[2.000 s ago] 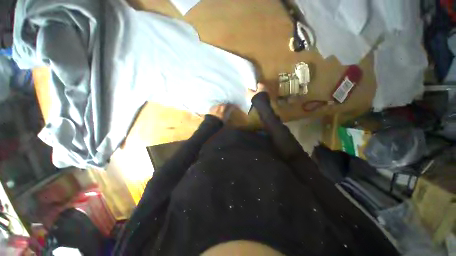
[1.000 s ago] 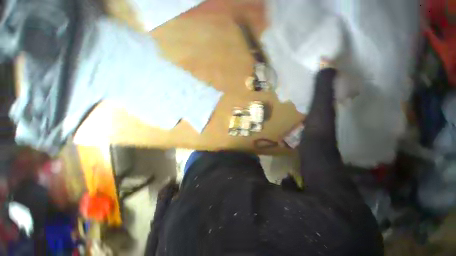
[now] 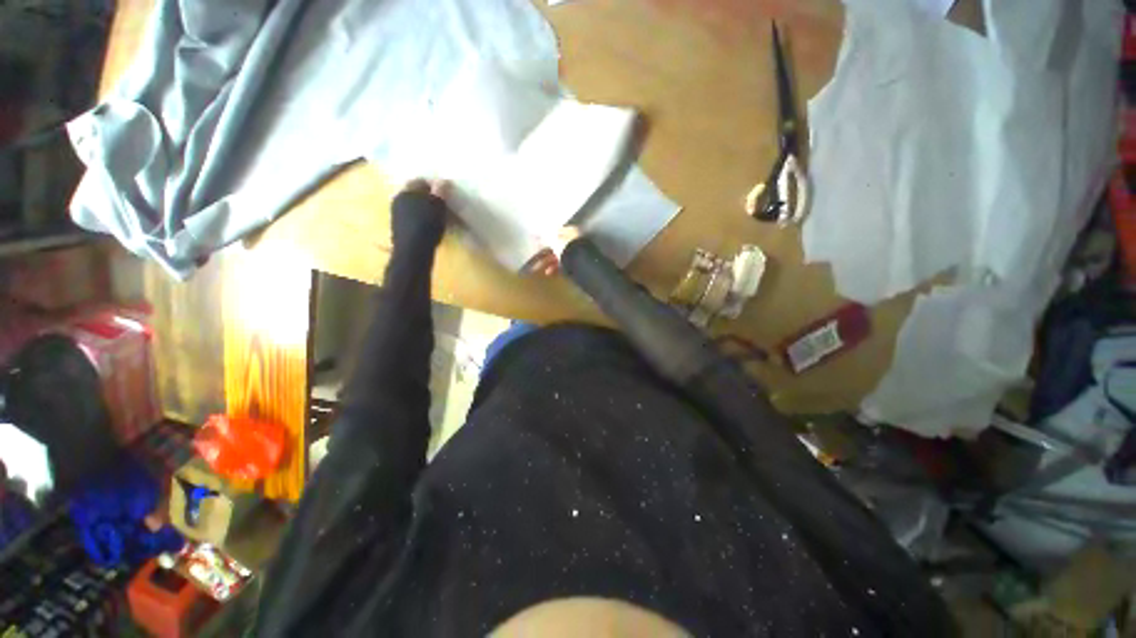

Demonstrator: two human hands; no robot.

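Observation:
A white paper pattern piece (image 3: 576, 152) lies over the grey fabric (image 3: 336, 94) on the brown table, its right end curved up. A grey corner of fabric shows from under it at the right. My right hand (image 3: 552, 253) holds the near right corner of the paper. My left hand (image 3: 427, 190) is at the near edge of the cloth and paper; it is small and washed out, so its grip cannot be told. The fabric is bunched in folds at the left.
Shears (image 3: 782, 137) lie to the right, blades pointing away. Brassy weights (image 3: 719, 284) and a dark red item with a white label (image 3: 825, 339) lie near the table's front edge. Large white sheets (image 3: 928, 162) cover the right side.
My right hand has come back from the white sheets at the right to the fabric. A white paper piece now lies over the grey fabric. My left hand has come into view at its edge.

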